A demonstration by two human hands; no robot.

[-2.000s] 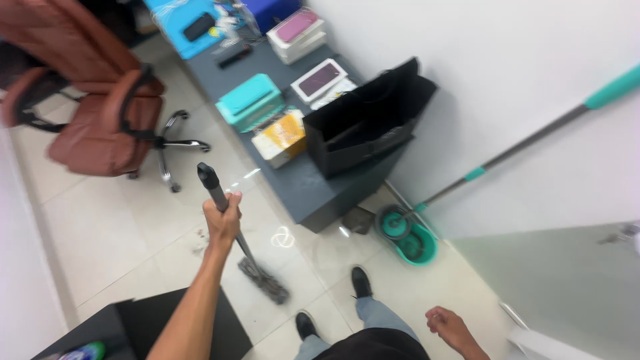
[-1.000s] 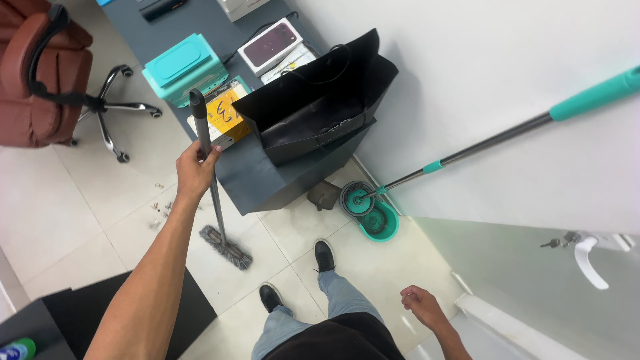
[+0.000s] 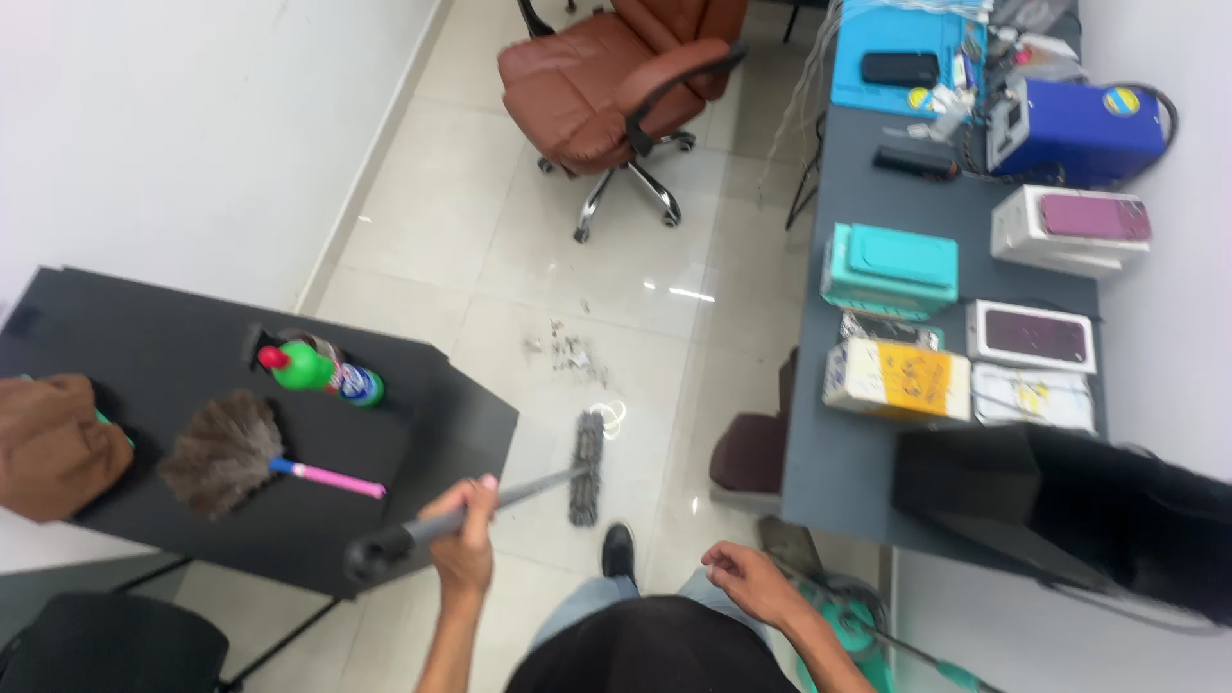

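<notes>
My left hand is closed around the grey handle of a push broom, whose bristled head rests on the tiled floor just ahead of my shoe. Beyond the head lies a small scatter of debris. My right hand hangs before my body with its fingers loosely curled, and nothing shows in it. It is nearest to the green mop bucket, partly hidden by my forearm.
A black table at left holds a feather duster, a spray bottle and brown cloth. At right, a grey desk bears boxes and a black bag. Ahead stands a brown office chair.
The view has swung left, bringing in the black table's top. My left hand keeps hold of the broom, whose handle now tilts toward the black table.
</notes>
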